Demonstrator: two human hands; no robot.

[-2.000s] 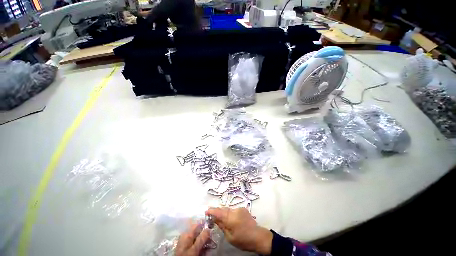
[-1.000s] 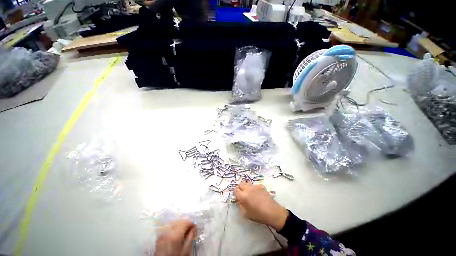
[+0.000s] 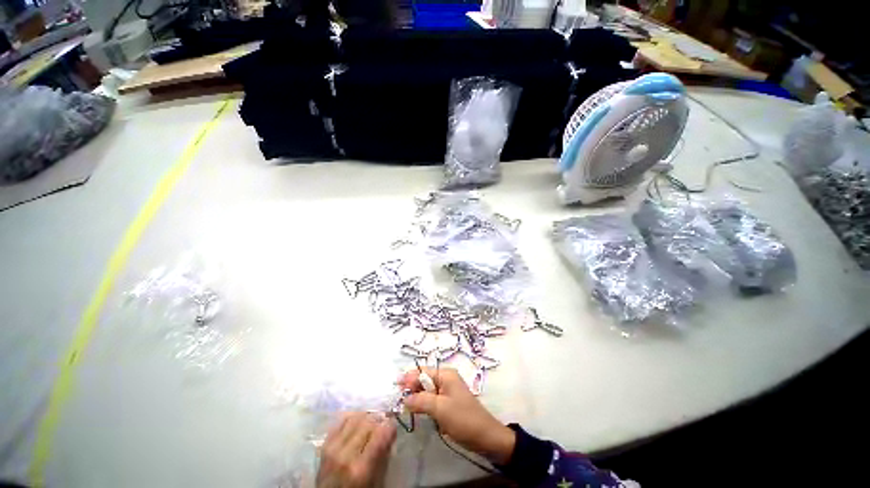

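My right hand (image 3: 453, 408) is shut on a small metal hook (image 3: 405, 412) at its fingertips, with a thin dark cord running down beside the wrist. My left hand (image 3: 355, 450) is close beside it on the left, its fingertips at the hook; what it pinches is too small to tell. Clear plastic (image 3: 329, 396) lies around and behind my left hand. A loose pile of silver-dark metal hooks (image 3: 410, 310) lies just beyond my hands. A large clear bag of hardware (image 3: 477, 253) lies behind the pile.
Full hardware bags (image 3: 620, 272) lie to the right, below a white and blue fan (image 3: 625, 138). An upright poly bag (image 3: 480, 133) leans on the black fabric stack (image 3: 401, 105). Crinkled wrappers (image 3: 196, 310) with a metal piece lie left, near yellow tape (image 3: 114, 267).
My right hand has come back from the pile toward my left hand, now with a hook at its fingertips. My left hand has shifted slightly right. The view has tilted slightly.
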